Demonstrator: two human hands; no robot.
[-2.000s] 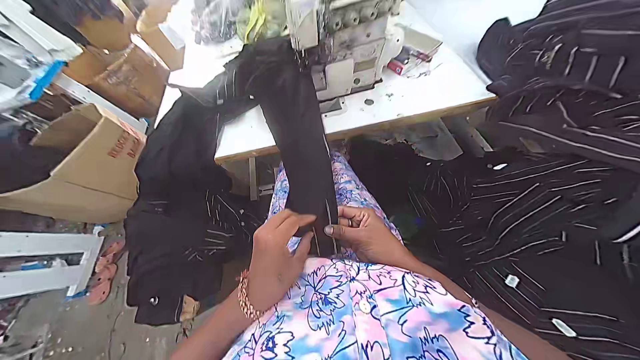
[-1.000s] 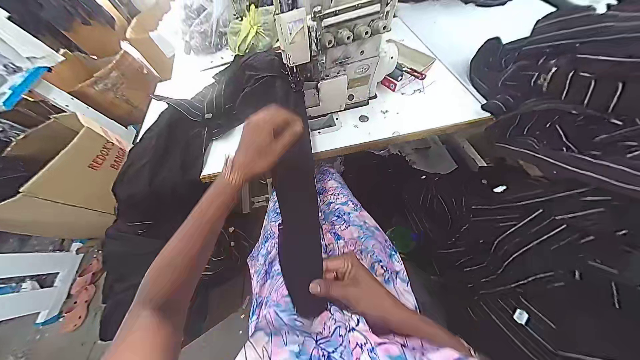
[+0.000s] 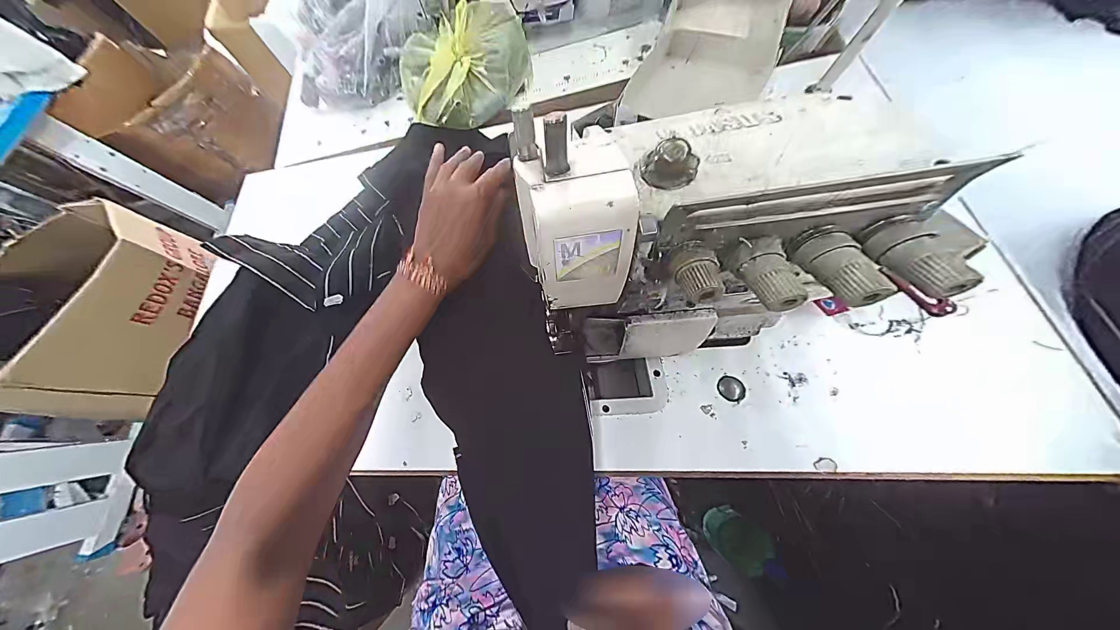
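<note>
Black fabric (image 3: pixel 516 376) with a seam edge runs from my lap up across the white sewing table, its right edge under the presser foot area of an overlock sewing machine (image 3: pixel 582 223). My left hand (image 3: pixel 459 210), with a bracelet at the wrist, lies on the upper part of the cloth just left of the machine head, fingers spread a little. At the bottom of the view my right hand (image 3: pixel 643 598) is blurred, at the lower right edge of the fabric over my lap; its fingers are hard to make out. More black cloth with white stripes (image 3: pixel 350 236) hangs off the table's left side.
A tied yellow-green bag (image 3: pixel 464 66) stands behind the fabric, beside clear plastic bags (image 3: pixel 350 52). Cardboard boxes (image 3: pixel 105 324) are at the left. Thread scraps and a small round metal disc (image 3: pixel 731 388) lie on the tabletop right of the needle area. Dark cloth (image 3: pixel 1098 271) shows at the right edge.
My left hand has left the cloth's lower end in my lap and moved up to the fabric beside the machine head. My right hand stays near the lower end. The view has shifted closer to the machine.
</note>
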